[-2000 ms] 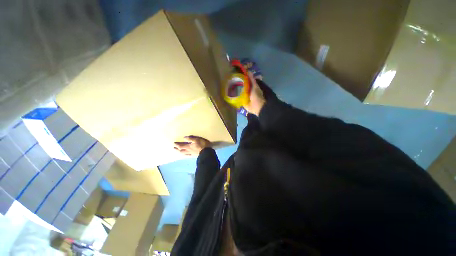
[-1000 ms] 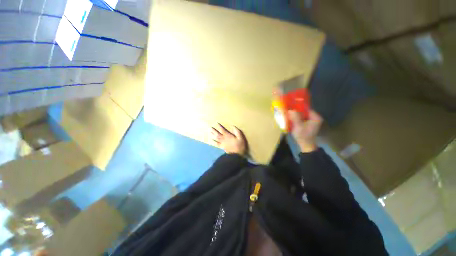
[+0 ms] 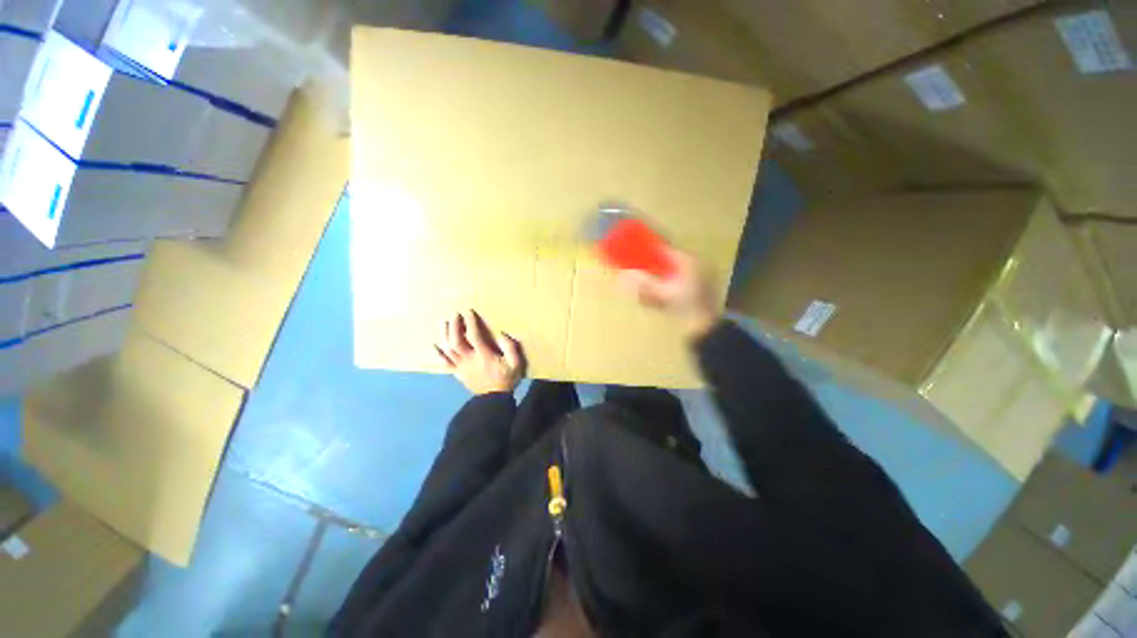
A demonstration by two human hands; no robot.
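A large tan carton (image 3: pixel 499 137) stands in front of me with its broad face up. A faint glossy tape strip (image 3: pixel 486 246) runs across that face. My left hand (image 3: pixel 484 359) rests on the carton near its edge closest to me, fingers spread, holding nothing. My right hand (image 3: pixel 680 297) grips a red tape gun (image 3: pixel 638 248) over the right half of the carton. The tape gun is blurred, and I cannot tell whether it touches the cardboard.
Labelled cartons (image 3: pixel 873 262) stand stacked on the right. Flat cardboard sheets (image 3: pixel 187 324) lie at the left beside pale cartons with blue strapping (image 3: pixel 150 199). Another carton (image 3: pixel 62 573) is at the lower left. The floor (image 3: pixel 324 424) is glossy blue.
The carton's broad face now sits squarer in view. My right hand and the tape gun have moved left over the carton from its right edge. My left hand stays on the near edge.
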